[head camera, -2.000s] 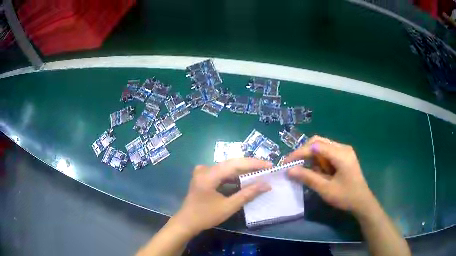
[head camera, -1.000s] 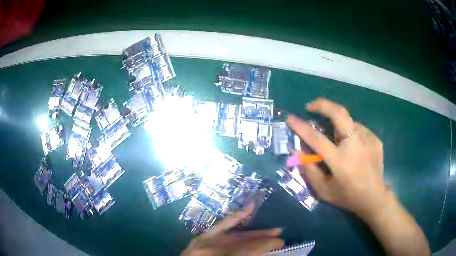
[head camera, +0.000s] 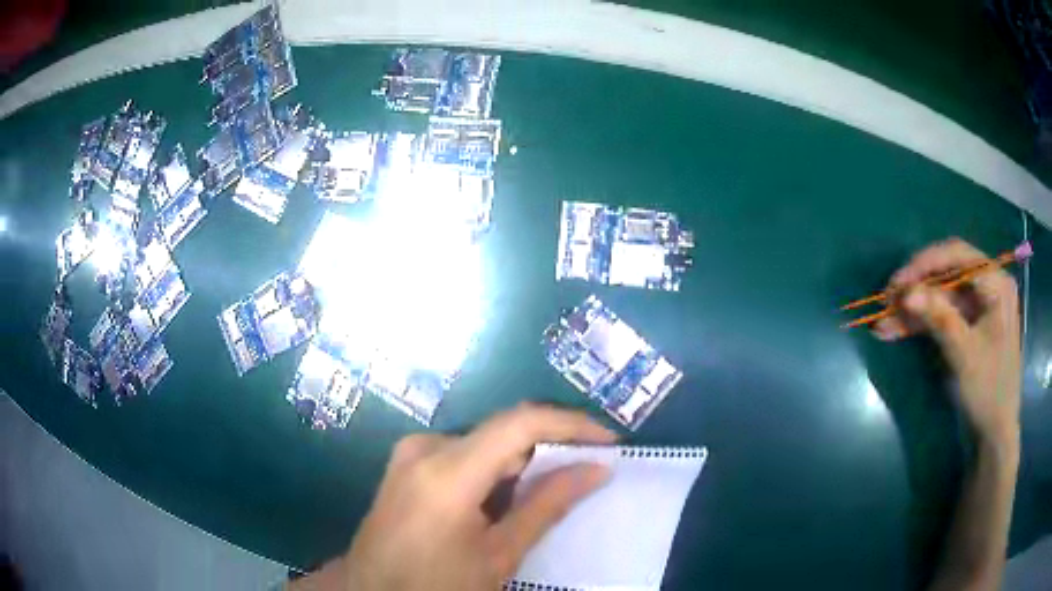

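My left hand (head camera: 461,496) holds a white spiral-edged pad (head camera: 611,520) by its upper left part, thumb on top, at the bottom centre. My right hand (head camera: 952,312) holds orange tweezers (head camera: 868,309) at the right; their two tips are apart and point left, with the pink joined end beyond the hand. Whether anything is on the tips cannot be told. Two circuit boards lie on the green surface above the pad: one upper board (head camera: 625,246) and one tilted lower board (head camera: 614,364).
Many circuit boards lie in clumps at the left (head camera: 162,303) and upper left (head camera: 248,92). Strong lamp glare hides some boards left of centre. A white strip (head camera: 692,58) curves across the back. A dark blue jumble (head camera: 1021,52) shows at the top right.
My right hand has moved from the boards to the right, and its tweezers now show spread. My left hand and the pad show more fully. Two boards lie apart from the others.
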